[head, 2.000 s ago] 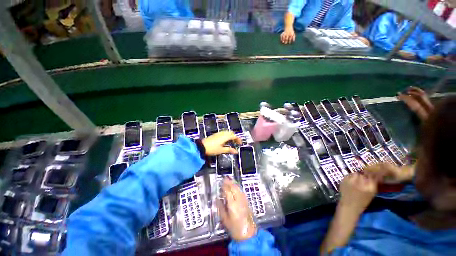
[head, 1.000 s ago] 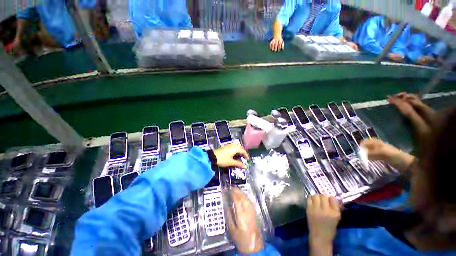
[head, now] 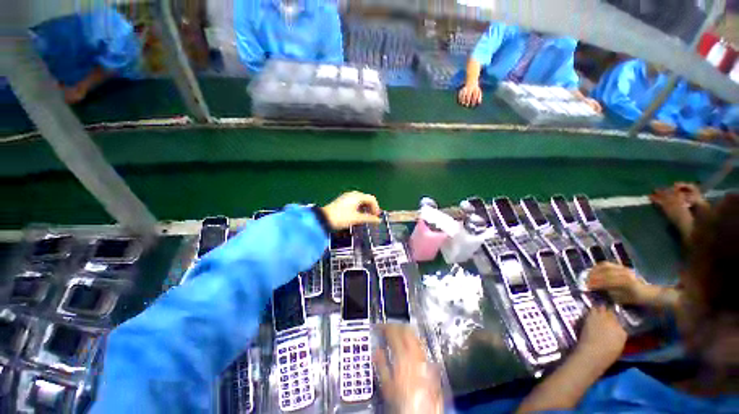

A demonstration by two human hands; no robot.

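Observation:
Open flip phones (head: pixel 356 340) with dark screens and white keypads lie in two rows in a clear tray (head: pixel 322 380) in front of me. My left hand (head: pixel 352 209) reaches over to the back right phone (head: pixel 387 252), its curled fingertips at the top edge of the screen half. I cannot tell if it pinches anything. My right hand (head: pixel 410 373) is blurred and flat, fingers extended, over the lower part of the front right phone (head: pixel 395 297), hiding its keypad. My left sleeve covers several phones on the left.
Pink (head: pixel 425 238) and white (head: pixel 463 242) bottles and a heap of white wipes (head: pixel 452 299) are right of my tray. Closed phones (head: pixel 89 297) lie in trays at far left. A neighbour's hands (head: pixel 614 281) work over another phone tray. Slanted posts (head: pixel 89 162) and the green belt (head: pixel 389 182) lie beyond.
My left hand has moved from the middle of the right-hand phones up to the back phone's top edge. My right hand stays over the front right phone. The camera view has shifted.

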